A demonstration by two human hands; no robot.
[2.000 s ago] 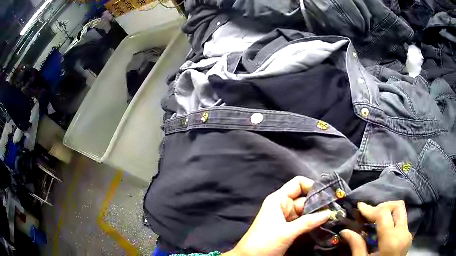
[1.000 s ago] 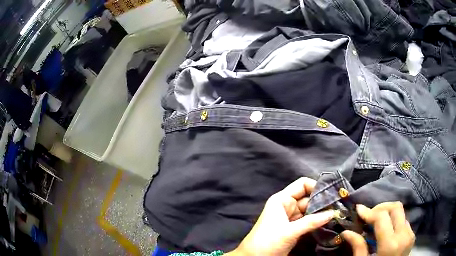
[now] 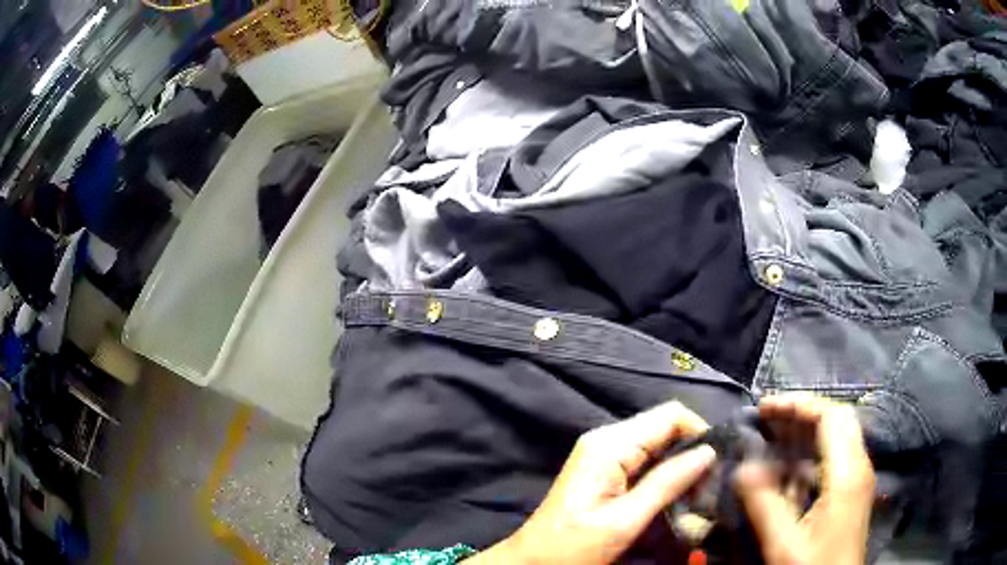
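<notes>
A dark grey denim jacket (image 3: 442, 430) lies spread in front of me. Its button placket (image 3: 497, 320) runs across it with several gold buttons, one looking paler. My left hand (image 3: 618, 480) pinches a sleeve cuff (image 3: 712, 469) between thumb and fingers at the lower right. My right hand (image 3: 812, 475) is at the cuff's other side, blurred, its thumb and fingers on the dark cloth. The cuff is blurred and partly hidden by the fingers. No tool can be made out in my right hand.
An off-white plastic tub (image 3: 177, 348) with dark cloth inside stands at the left. A heap of grey denim garments (image 3: 751, 66) lies behind and right, with a white scrap (image 3: 889, 157) on it. A carton (image 3: 287, 39) is at the top left. Yellow lines mark the floor.
The view has shifted slightly, so the placket sits lower in the picture. My right hand has moved up and over the cuff, and the cuff's gold button no longer shows clearly.
</notes>
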